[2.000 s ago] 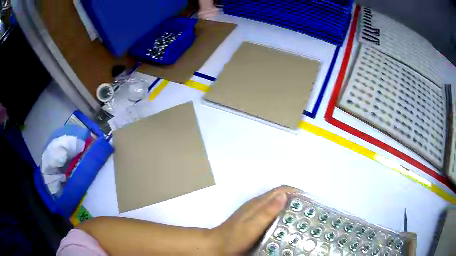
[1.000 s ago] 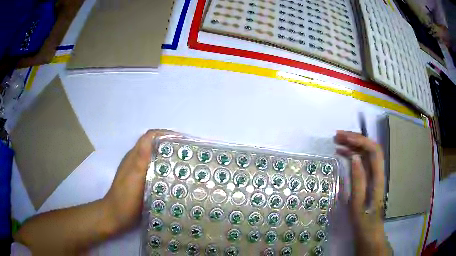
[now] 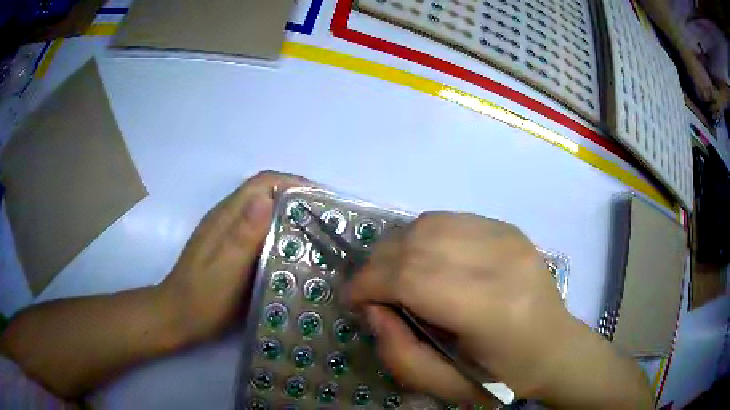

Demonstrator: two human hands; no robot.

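A clear blister tray (image 3: 268, 332) with rows of round pockets lies in the lower middle of the view, cut off by the bottom edge. Most visible pockets hold small round parts with green centres. My left hand (image 3: 224, 248) holds the tray's left edge, thumb near its top left corner. My right hand (image 3: 464, 296) is over the tray and grips metal tweezers (image 3: 324, 236). The tweezers' tips are at the pocket in the top left corner. My right hand hides much of the tray's middle and right side.
A cardboard sheet (image 3: 72, 180) lies at the left. A cardboard-topped stack (image 3: 200, 28) is at the upper left. Another tray stack with cardboard (image 3: 652, 276) is at the right. White trays of small parts (image 3: 528, 40) lie behind red tape. Another person's arm (image 3: 688, 60) shows at the upper right.
My right hand has moved left from beside the tray to over it, bringing the tweezers to its top left corner. Earlier, the view turned right, and the tray came to the middle.
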